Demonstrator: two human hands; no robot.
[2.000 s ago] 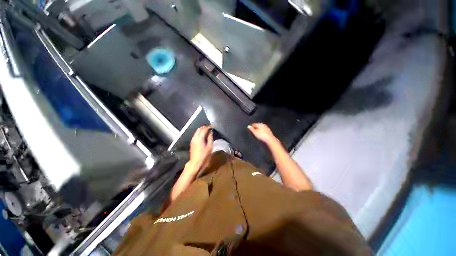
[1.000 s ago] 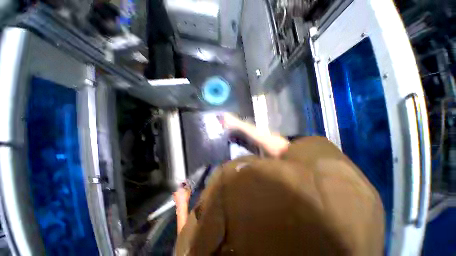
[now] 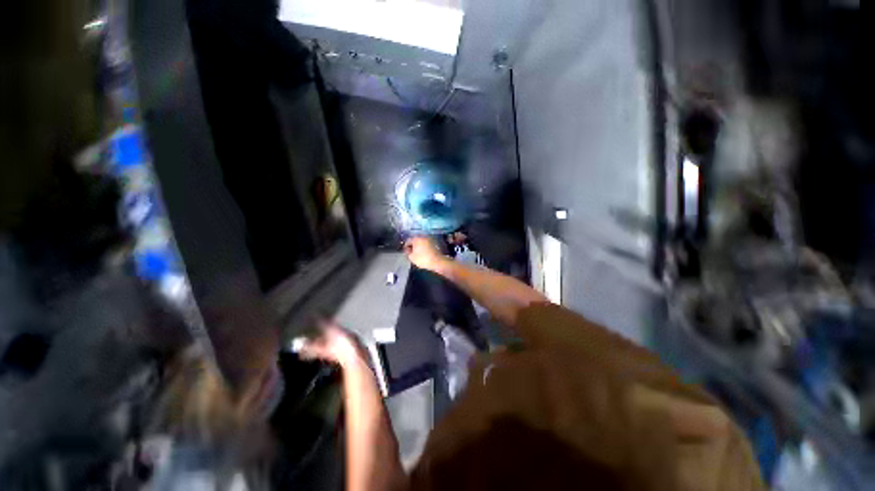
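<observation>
My right hand (image 3: 422,252) reaches forward with the fingers curled, at the near side of a round, shiny blue object (image 3: 432,197) low between the machines. Whether it touches that object or holds anything cannot be told. My left hand (image 3: 326,343) is blurred, at the lower left beside a grey panel (image 3: 369,295). A small pale spot shows at its fingertips; whether this is a held thing cannot be told.
A tall grey cabinet side (image 3: 585,134) stands on the right. A dark opening in a grey frame (image 3: 173,134) is on the left. A white-topped housing (image 3: 384,21) is ahead. Blurred machine parts (image 3: 748,221) fill the far right. The floor (image 3: 417,331) shows dark below my right forearm.
The view has moved forward between the machines, and the blue round object appears larger. My right hand is now close to it. My left hand appears higher and further left, beside the grey panel.
</observation>
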